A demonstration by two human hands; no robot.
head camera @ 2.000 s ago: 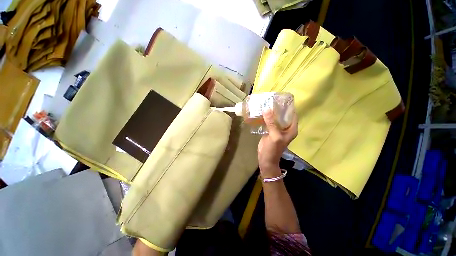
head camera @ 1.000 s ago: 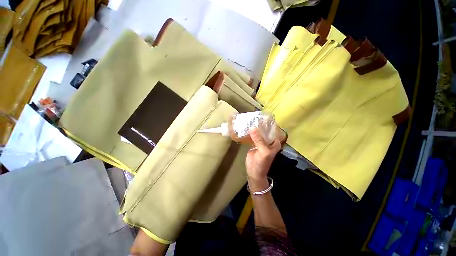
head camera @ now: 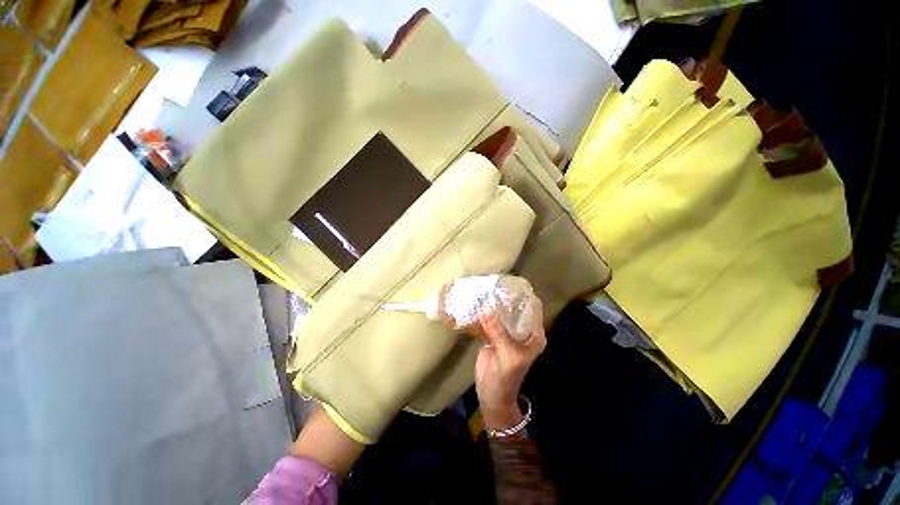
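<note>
A khaki bag panel (head camera: 395, 325) is folded up over my left hand, which is hidden under it; only my left wrist and forearm show at its lower edge. My right hand (head camera: 508, 355) holds the glue bottle (head camera: 484, 299), its thin tip pointing left at the stitched seam of the folded panel. Whether the tip touches is hard to tell. A dark brown patch (head camera: 361, 197) with small pale lettering lies on the khaki panel underneath (head camera: 296, 118). Reddish-brown trim (head camera: 496, 146) shows at the fold.
Yellow panels (head camera: 720, 237) lie fanned at the right. Grey sheets (head camera: 138, 365) lie at lower left. Mustard pieces (head camera: 94, 84), a small black item (head camera: 237, 93) and orange tools (head camera: 156, 148) are at upper left. Blue bins (head camera: 824, 424) stand at lower right.
My right hand and the glue bottle have moved down along the seam toward its lower-left end. The view has shifted, so the panels appear further right.
</note>
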